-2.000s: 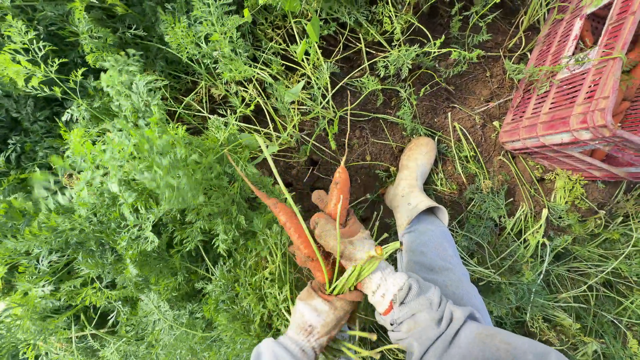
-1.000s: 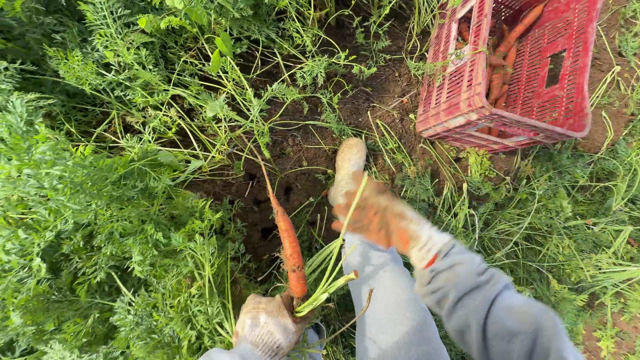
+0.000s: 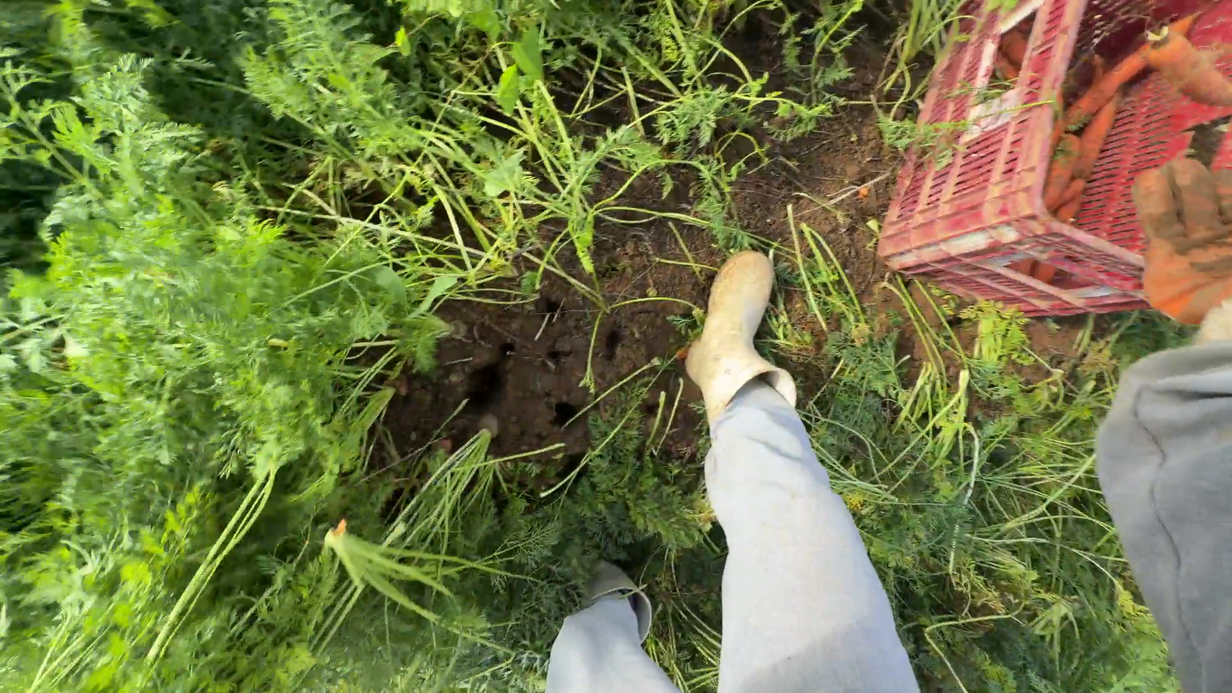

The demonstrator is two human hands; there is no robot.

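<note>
My right hand (image 3: 1189, 241), in a soiled glove with an orange palm, is at the right edge beside the red plastic crate (image 3: 1020, 231). Its fingers are apart and nothing is in them. Just above it, a carrot (image 3: 1192, 69) is over the crate, apart from the fingers. More carrots (image 3: 1088, 144) lie inside against the crate's near wall. My left hand is out of view. At the lower left, a cut bunch of carrot tops (image 3: 371, 558) with an orange stub at its end is above the foliage.
Dense carrot foliage (image 3: 192, 337) covers the left side. Dark soil with holes (image 3: 520, 375) lies left of my pale boot (image 3: 736, 318). A second boot (image 3: 616, 582) is partly hidden lower down. Loose stems (image 3: 924, 404) litter the ground below the crate.
My right hand has moved right to the crate and is now empty. My left hand, which held a carrot and cut stems one second ago, has left the view.
</note>
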